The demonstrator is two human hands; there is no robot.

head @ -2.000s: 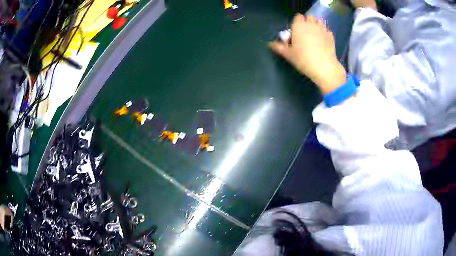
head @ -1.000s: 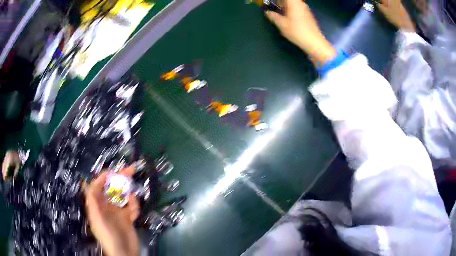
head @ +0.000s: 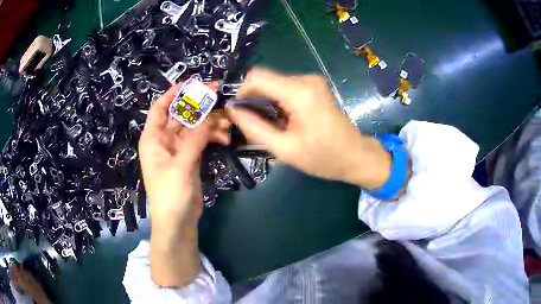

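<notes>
My left hand [head: 172, 148] holds a small watch case [head: 193, 102] with its open side up, showing white, yellow and gold innards inside a pale rim. My right hand [head: 308, 127], with a blue band on the wrist, is just right of the case. It grips a thin dark piece [head: 259, 108] between thumb and fingers, which looks like a display screen but is blurred. The dark piece and the case are apart. Both hands are above the right part of the heap of spring clips [head: 77, 142].
Several dark display screens with orange flex cables [head: 371, 57] lie on the green mat at the upper right. A loose pale-rimmed watch [head: 36, 56] lies at the upper left beside the heap. Another person's hand [head: 26, 285] shows at the lower left corner.
The view has swung left over the clip heap. My right hand has come from the far mat to beside the case, now with a dark piece in it. My left hand still holds the case.
</notes>
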